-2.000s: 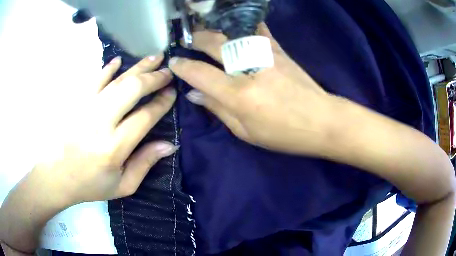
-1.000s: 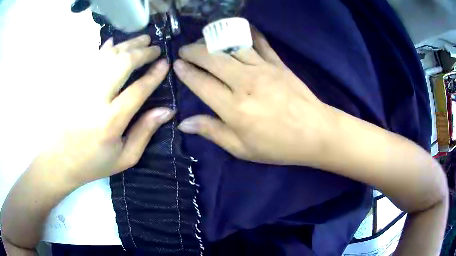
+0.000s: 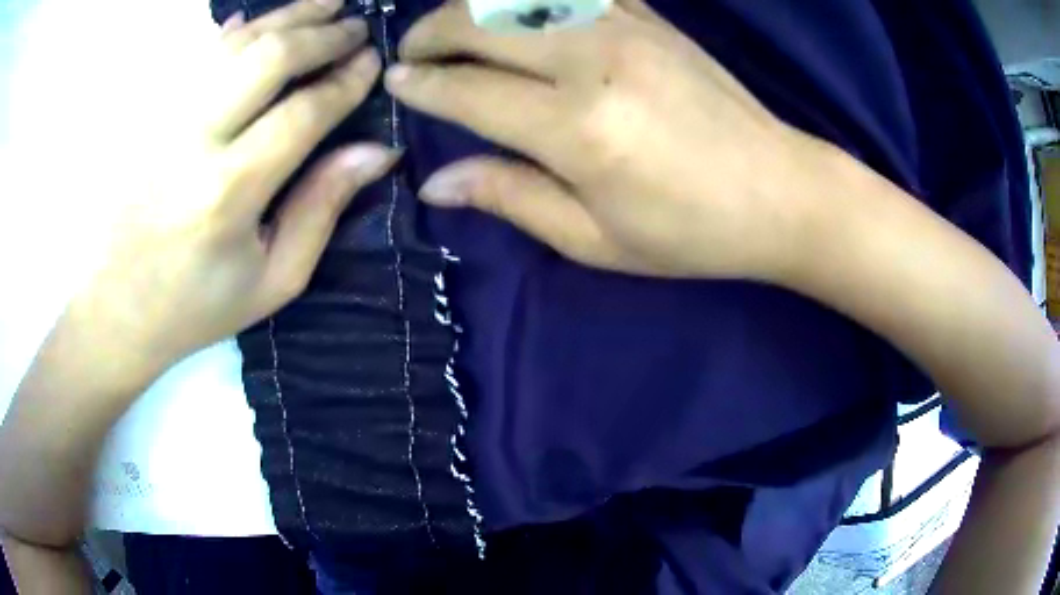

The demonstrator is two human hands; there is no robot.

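Note:
The dark ribbed band [image 3: 343,384], with two pale stitch lines, runs up the picture left of the navy body fabric [image 3: 628,384]. White looped thread edges the band's right side. My left hand [image 3: 221,198] lies flat on the band, fingers spread, thumb tip near the seam. My right hand [image 3: 593,151] lies flat on the navy fabric, its fingertips at the seam, thumb apart. Neither hand visibly grips the cloth. A small metal part, perhaps the presser foot [image 3: 378,6], is cut off at the top edge between the hands.
A white machine knob [image 3: 541,14] hangs over the back of my right hand, cut off by the top edge. The white table [image 3: 186,465] shows at left. A dark bent frame [image 3: 918,494] and papers or pale sheets show at lower right.
The machine head has gone out of view upward, and the knob, both hands and cloth sit higher in the picture. More of the band's lower end shows. My right thumb has spread from the fingers.

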